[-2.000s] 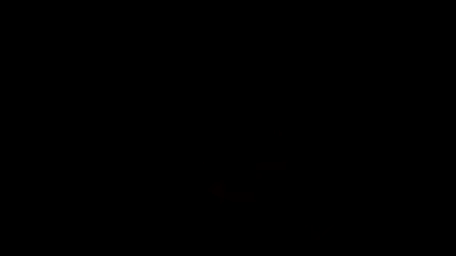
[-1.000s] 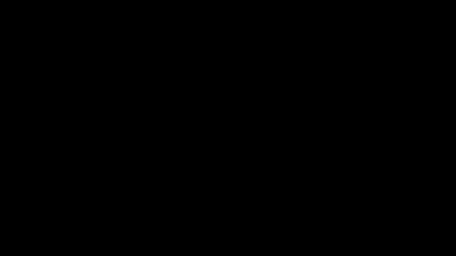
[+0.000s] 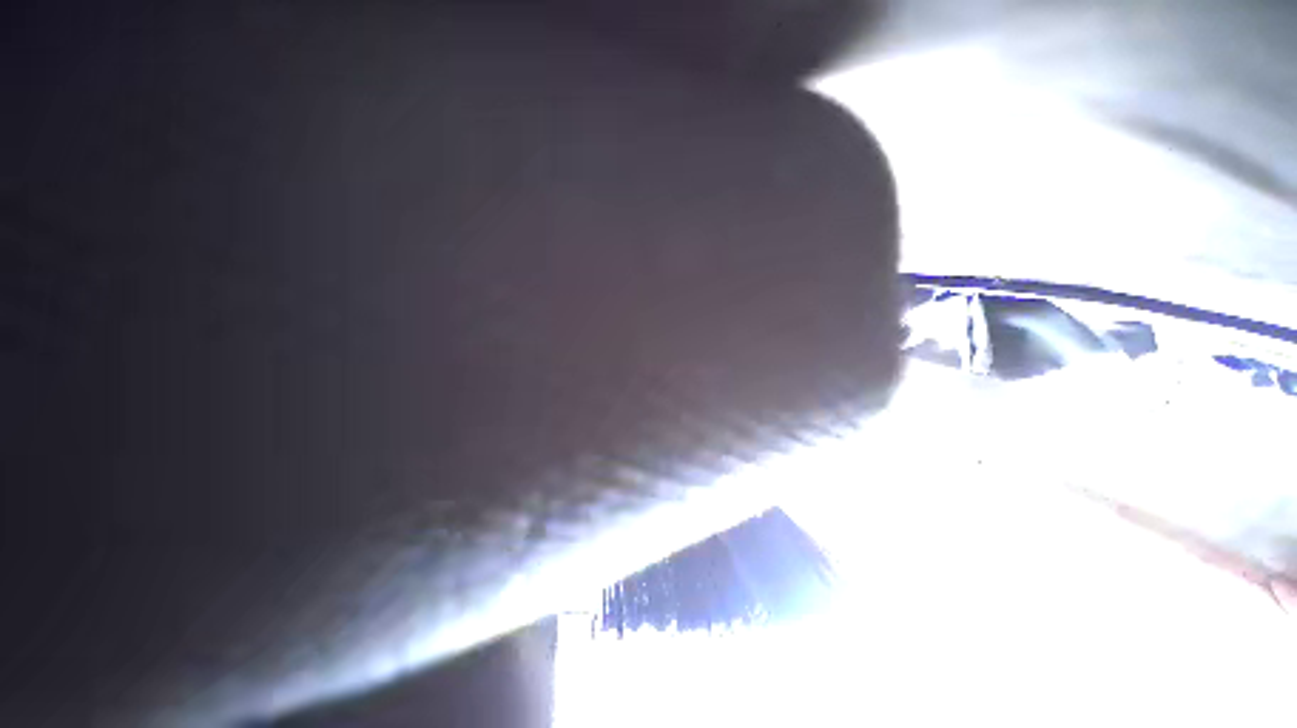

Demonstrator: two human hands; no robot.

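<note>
A large dark, blurred shape (image 3: 612, 270), perhaps a folded cloth edge, lies very close to the camera and covers the left and centre. Its right end is rounded. Its lower edge is lit and shows fine slanting ridges. It is too close and dark to tell for sure what it is. I can make out neither my left hand nor my right hand.
A thin dark-blue curved line (image 3: 1109, 296) runs at the right below a grey-white surface (image 3: 1195, 86). Small dark and blue shapes sit under it. A dark fringed block (image 3: 711, 576) shows below centre. A faint reddish-brown edge (image 3: 1181, 533) slants at lower right. Glare washes out much around them.
The view was almost wholly black before. Now bright light shows at the right and bottom, and the dark shape's rounded end and ridged edge are visible.
</note>
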